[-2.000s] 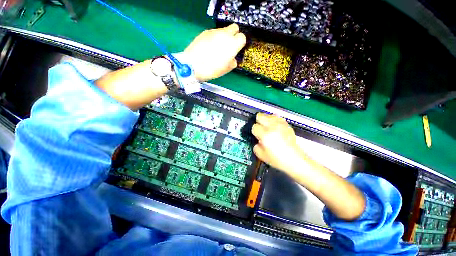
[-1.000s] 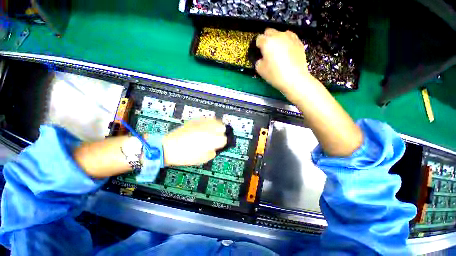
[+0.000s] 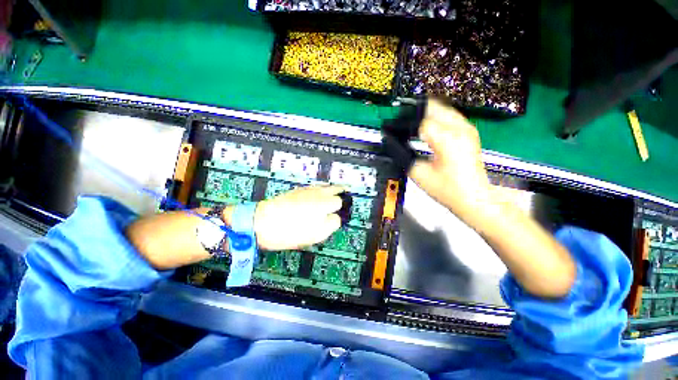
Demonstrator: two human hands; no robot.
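Note:
Green circuit boards (image 3: pixel 338 272) sit in rows in a black pallet (image 3: pixel 297 298) with orange end bars (image 3: pixel 380 269). The top row of boards has white patches. My left hand (image 3: pixel 301 217) is over the middle of the pallet, its black-covered fingertips at a right-column board; whether it holds a part cannot be seen. My right hand (image 3: pixel 455 159) is blurred, above the pallet's top right corner and the rail, its black-covered fingers pointing left; any part in it cannot be made out. Beyond are bins of yellow components (image 3: pixel 338 61) and dark coppery components (image 3: pixel 462 74).
Grey-silver components (image 3: pixel 357 6) fill the far bin. A green mat (image 3: pixel 163 56) lies under the bins, with a yellow stick-like tool (image 3: pixel 638 135) at right. Another pallet (image 3: pixel 641 261) is at the right edge. A blue cord (image 3: pixel 111 172) runs to my left wrist strap.
My right hand has moved from the bins down toward the pallet's top right corner. My left hand stays over the pallet, after coming down from beside the yellow components. The bins appear shifted up and left.

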